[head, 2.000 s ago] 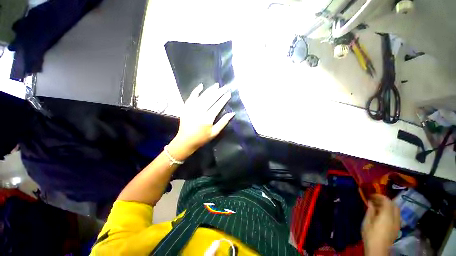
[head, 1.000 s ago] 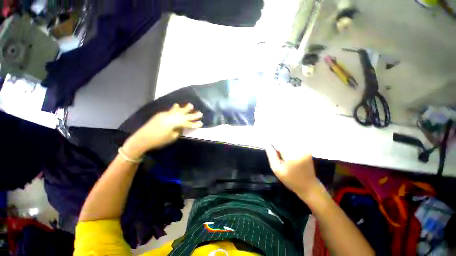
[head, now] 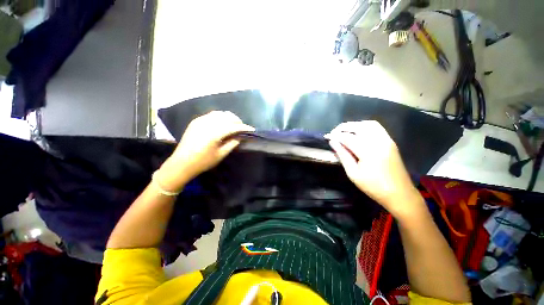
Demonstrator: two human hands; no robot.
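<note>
A long dark curved cloth panel (head: pixel 417 131) lies spread across the front of the white table, with a bright sheen at its middle. My left hand (head: pixel 212 140) grips its near edge left of the middle. My right hand (head: pixel 367 155) pinches the same edge right of the middle. Between the hands the edge is lifted, and a purple-blue strip (head: pixel 292 136) shows along it, with a pale band below. The fingertips partly cover the edge.
Black shears (head: pixel 466 89) and a small yellow-handled tool (head: pixel 430 44) lie at the upper right, near metal machine parts (head: pixel 349 44). A grey board (head: pixel 92 71) with dark navy cloth (head: pixel 51 50) is at left. Red baskets or bags (head: pixel 376 244) stand below at right.
The panel, lying left of centre a second ago, is now spread wide across the front. My right hand has moved up onto its edge, and both hands now grip it.
</note>
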